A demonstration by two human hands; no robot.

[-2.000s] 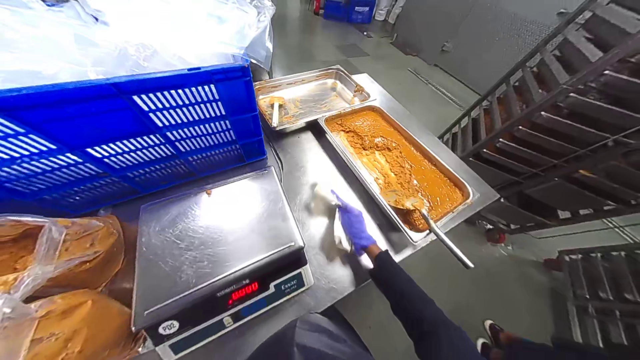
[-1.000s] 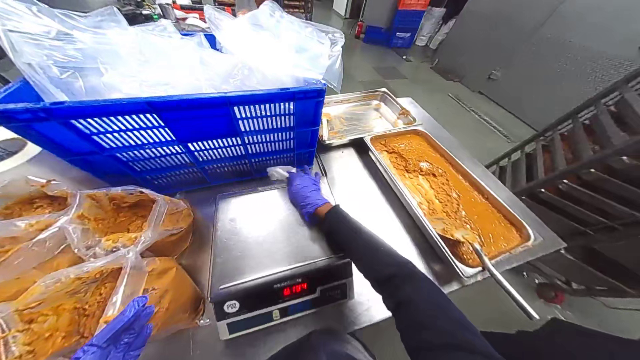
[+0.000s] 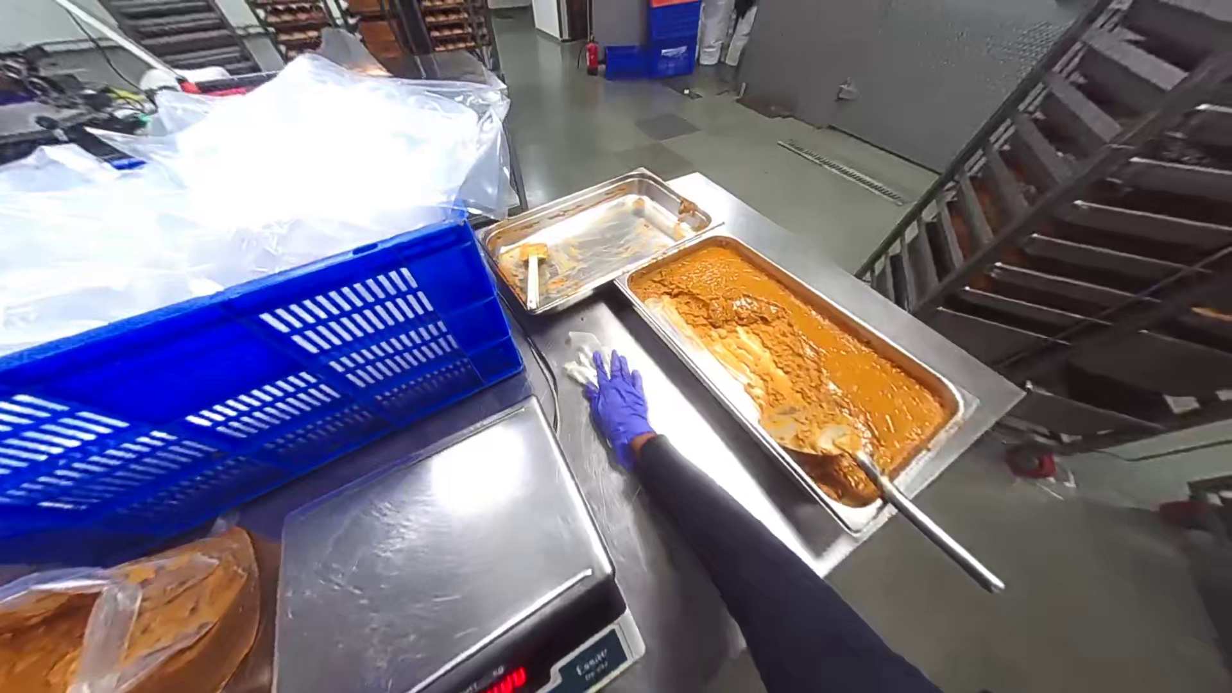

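Observation:
My right hand (image 3: 619, 406), in a purple glove, lies flat with fingers stretched on a white cloth (image 3: 587, 358) on the steel table (image 3: 674, 568). It is between the digital scale (image 3: 443, 539) and a deep steel tray (image 3: 703, 385) of orange-brown paste. A metal scoop (image 3: 929, 529) rests in the paste, its handle over the tray's edge. Behind, a smeared steel tray (image 3: 597, 241) holds a spatula (image 3: 533, 274). Plastic bags of brown paste (image 3: 183, 616) lie left of the scale. My left hand is out of view.
A blue perforated crate (image 3: 260, 385) with clear plastic bags (image 3: 250, 173) stands at the left. A cable (image 3: 547, 371) runs between crate and cloth. Metal racks (image 3: 1088, 221) stand beyond the table at the right. A fire extinguisher (image 3: 592, 56) and blue crates (image 3: 672, 38) are farther back.
My right hand has moved from the scale's back edge to the table on its right, with the cloth beneath it. My left glove, seen by the bags a second ago, has left the view.

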